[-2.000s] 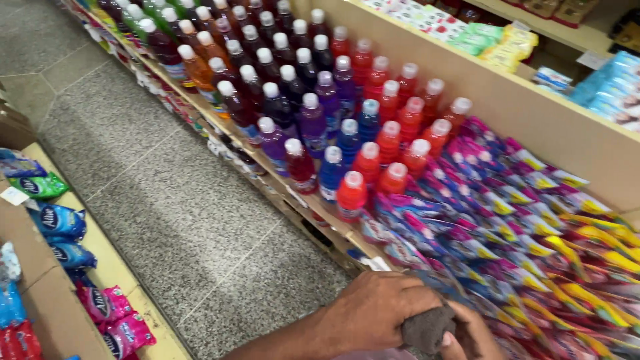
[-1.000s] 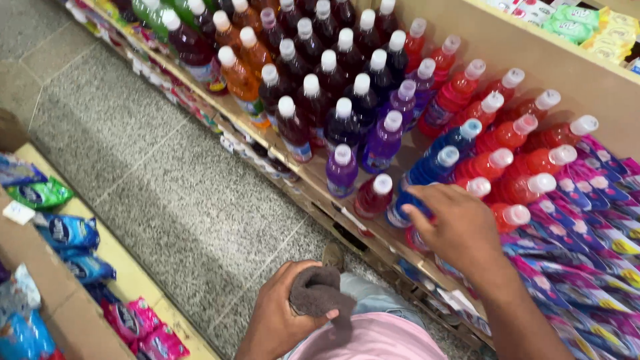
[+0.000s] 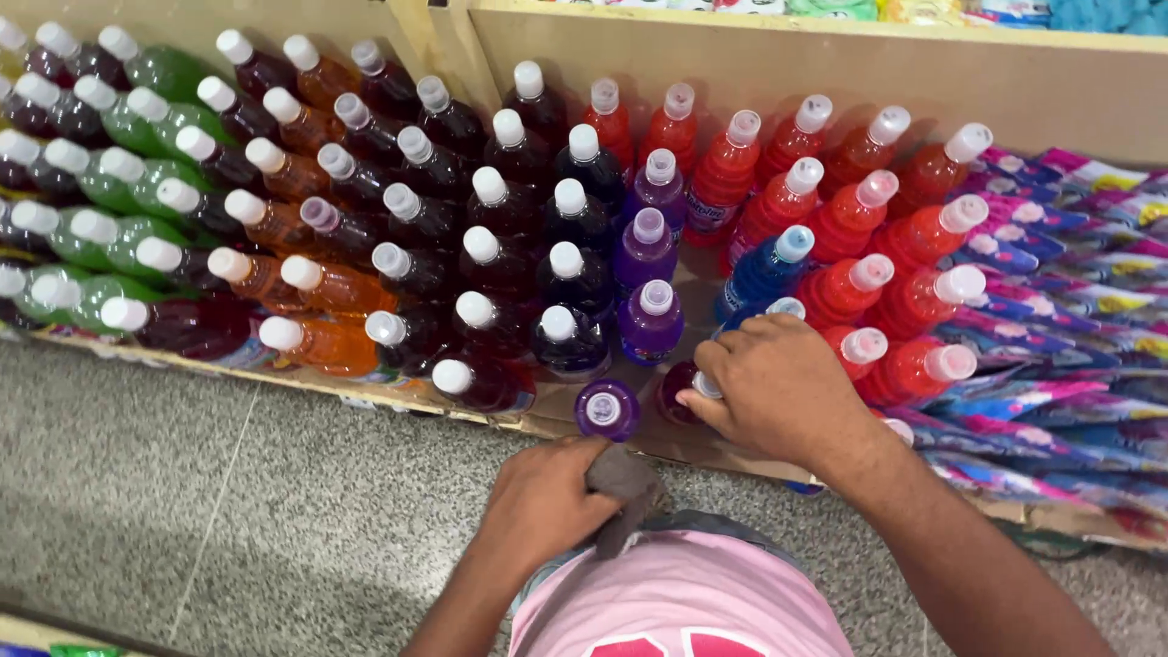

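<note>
My right hand [image 3: 776, 388] is closed around the white cap of a dark red bottle [image 3: 677, 392] at the shelf's front edge. Just behind the hand stand blue bottles [image 3: 762, 274], the nearer one partly hidden by it. In my left hand [image 3: 557, 497] is a crumpled grey cloth [image 3: 625, 488]; that hand is close to a purple bottle [image 3: 606, 415] at the front edge. More purple bottles [image 3: 650, 324] form a row behind it, with dark bottles [image 3: 570, 342] to their left and red bottles [image 3: 912, 301] to the right.
Green bottles [image 3: 137, 233] and orange bottles [image 3: 333, 342] fill the left of the wooden shelf [image 3: 511, 422]. Glossy printed packets [image 3: 1058, 338] lie stacked at the right. A wooden divider panel [image 3: 821, 68] runs behind. Speckled floor [image 3: 301, 511] lies below the shelf edge.
My right hand has gone from a blue bottle to the cap of the dark red one. My left hand, with the cloth, is now close to the front purple bottle. The view has turned.
</note>
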